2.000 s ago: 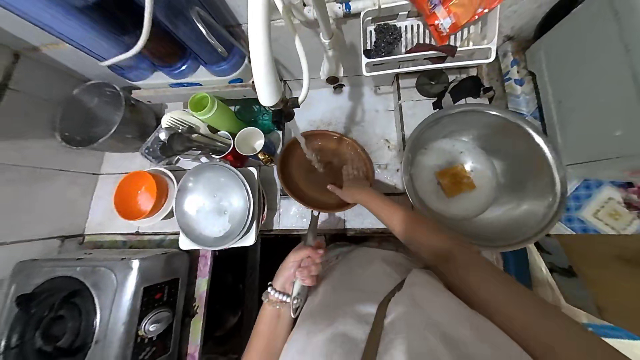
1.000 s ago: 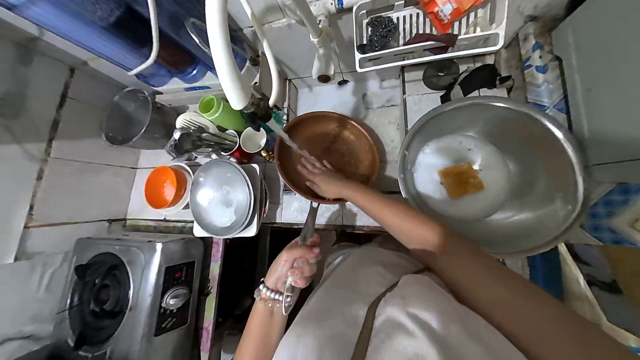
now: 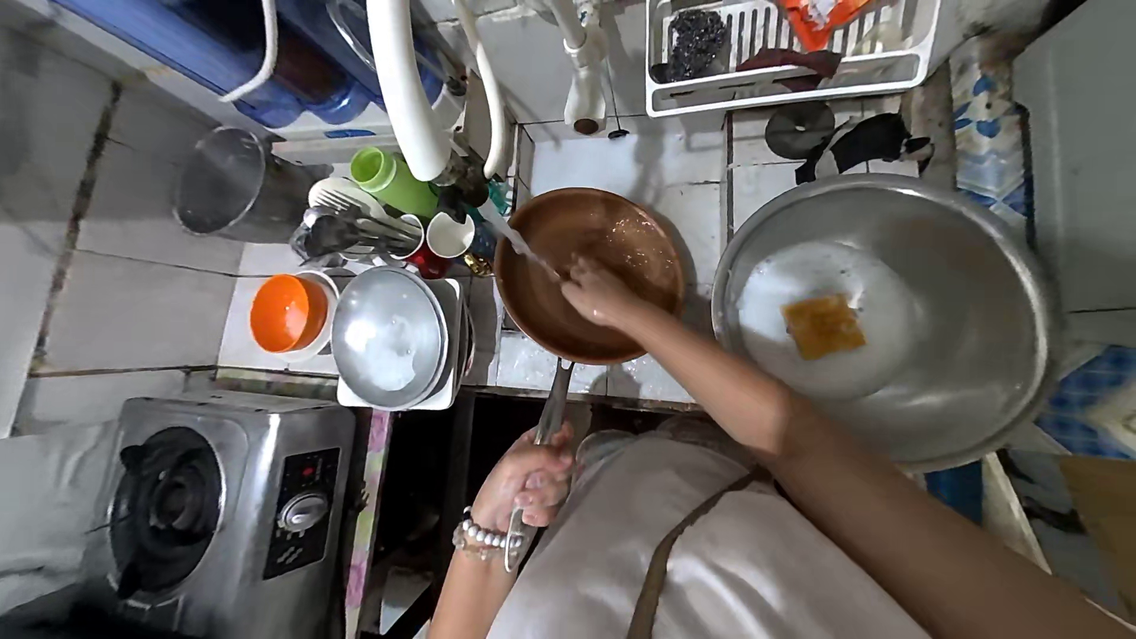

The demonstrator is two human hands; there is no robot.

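A brown frying pan [image 3: 630, 240] is held over the tiled sink with its metal handle [image 3: 552, 413] toward me. My left hand [image 3: 531, 479] is closed around that handle. My right hand [image 3: 599, 291] lies against the pan's inner surface near the middle, its fingertips beside a stream of water [image 3: 519, 241] running in from the black tap [image 3: 463, 182]. I cannot see anything in the right hand. To the right, a large steel basin [image 3: 967, 355] holds suds and a yellow-orange sponge [image 3: 824, 327].
Stacked metal bowls [image 3: 390, 337], an orange bowl [image 3: 286, 312], a green cup [image 3: 390, 177] and cutlery [image 3: 355, 226] stand at the left. A gas stove [image 3: 240, 497] is at lower left. A white rack [image 3: 790, 89] holds a dark scourer [image 3: 697, 43]. A white pipe [image 3: 408, 89] hangs overhead.
My right hand has moved from the pan's right side to its middle since two seconds ago. My left hand still holds the handle. The view has shifted somewhat.
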